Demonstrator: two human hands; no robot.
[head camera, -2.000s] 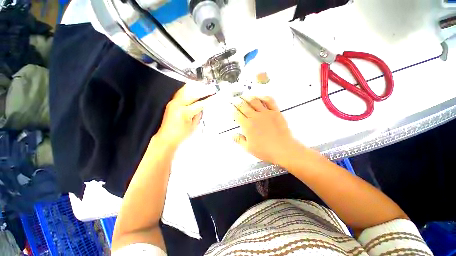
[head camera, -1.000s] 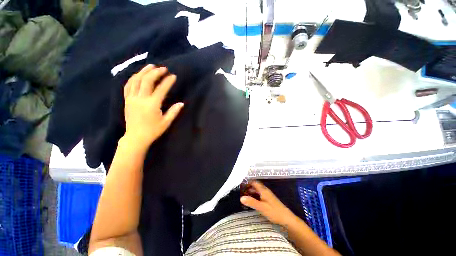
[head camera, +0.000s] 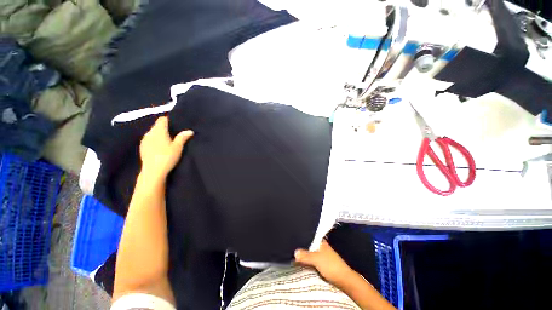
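Note:
A black fabric panel (head camera: 260, 175) lies over the left of the table and hangs over the front edge to my lap. A white layer (head camera: 330, 194) shows along its right edge, which runs up to the presser foot (head camera: 350, 95). My left hand (head camera: 160, 145) is at the panel's left part, thumb on top, fingers partly hidden under a fold. My right hand (head camera: 324, 259) pinches the panel's near right corner at the table's front edge. Red-handled scissors (head camera: 446, 163) lie right of the needle.
The white sewing machine head (head camera: 417, 57) stands at the back right, with black fabric strips (head camera: 514, 66) draped over it. Blue crates (head camera: 30, 221) stand at the lower left and lower right (head camera: 396, 266). Olive and navy cloth (head camera: 72, 54) is heaped at the far left.
My right hand has come up and taken hold of the panel's near corner. My left hand has moved slightly down and left. The panel is spread flatter. The camera view has shifted.

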